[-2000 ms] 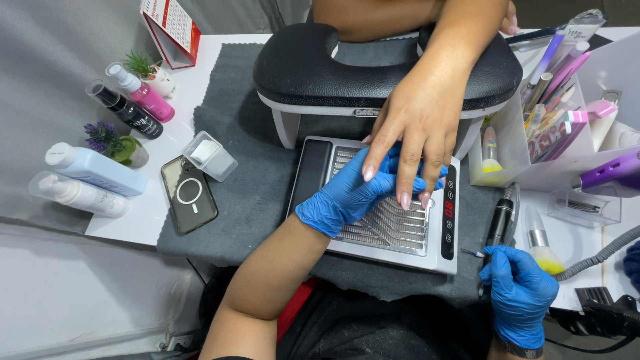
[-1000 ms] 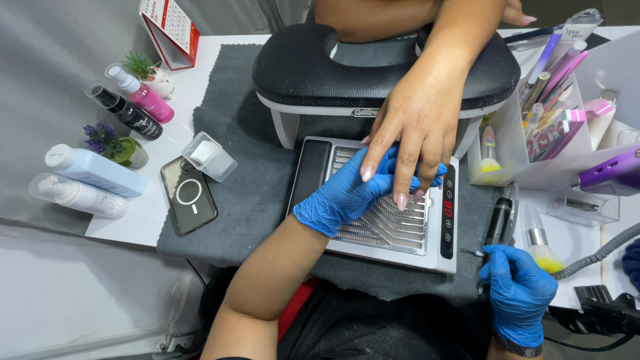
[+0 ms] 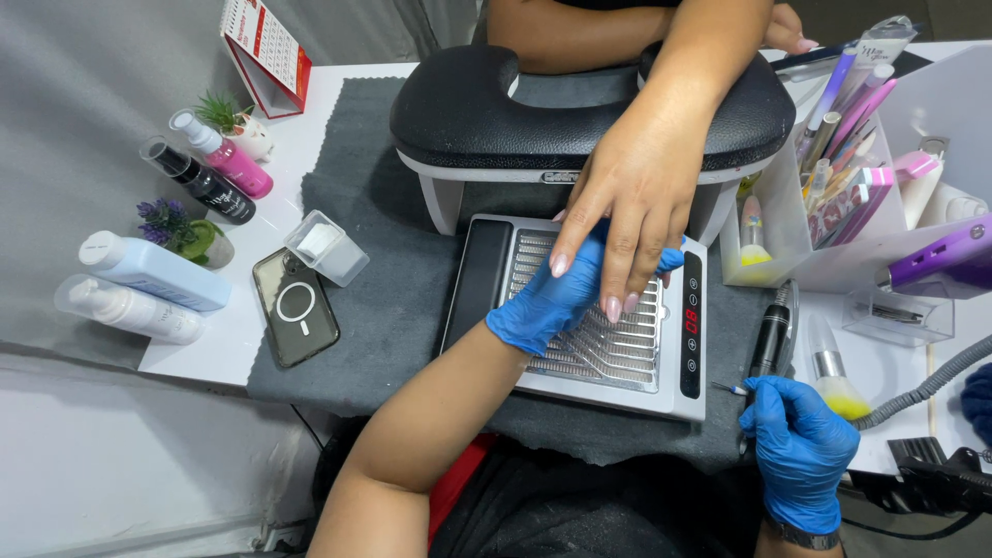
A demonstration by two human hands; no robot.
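Observation:
My left hand (image 3: pixel 562 291), in a blue glove, lies under another person's hand (image 3: pixel 643 186) and holds it from below; part of my palm and fingers is hidden. Both are above a nail dust collector (image 3: pixel 597 368) with a metal grille and a lit red display. My right hand (image 3: pixel 802 442), also gloved in blue, pinches a small nail drill bit (image 3: pixel 728 388) between thumb and fingers, its thin tip pointing left. Just above my right hand, the black nail drill handpiece (image 3: pixel 769 341) rests on its stand. The other person's nails look glossy and pale pink.
A black padded armrest (image 3: pixel 589 132) stands behind the dust collector. Left are a phone (image 3: pixel 296 310), a small plastic box (image 3: pixel 333 252), several bottles (image 3: pixel 155 271) and a desk calendar (image 3: pixel 267 62). Right are an organizer with nail tools (image 3: pixel 845 260), a yellow-tipped brush (image 3: pixel 833 372) and a corrugated cord (image 3: pixel 922 391).
The other person's fingers have shifted slightly left and lower over my left hand. My right hand has stayed in nearly the same place.

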